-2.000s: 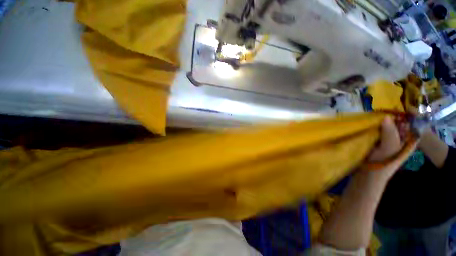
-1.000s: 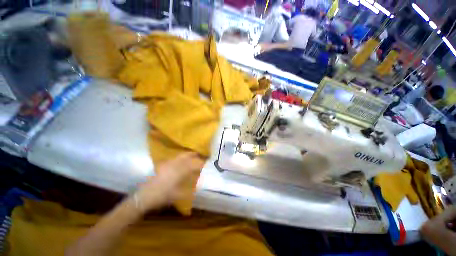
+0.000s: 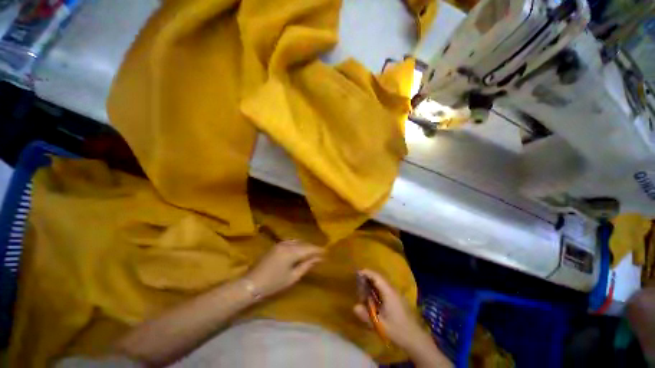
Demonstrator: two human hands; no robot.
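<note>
Mustard-yellow fabric pieces [image 3: 330, 129] lie on the sewing table beside the lit needle area and hang over its front edge. More yellow fabric [image 3: 79, 244] covers the lap. My left hand [image 3: 284, 267] is above the lap, fingers drawn together at the lower tip of a hanging piece; whether it pinches the cloth or a thread is unclear. My right hand [image 3: 388, 309] is closed around orange-handled scissors [image 3: 374, 305], to the right of my left hand. The scissor blades are small and blurred, near the fabric tip.
The white sewing machine head [image 3: 531, 65] stands at upper right over the table [image 3: 460, 208]. Blue crates stand at the left [image 3: 21, 215] and lower right [image 3: 470, 316] of the lap. Part of another person [image 3: 641, 313] shows at the right edge.
My left hand has moved from the fabric on the table down over the lap. My right hand with the scissors has come into view. The yellow pieces now hang further over the table edge.
</note>
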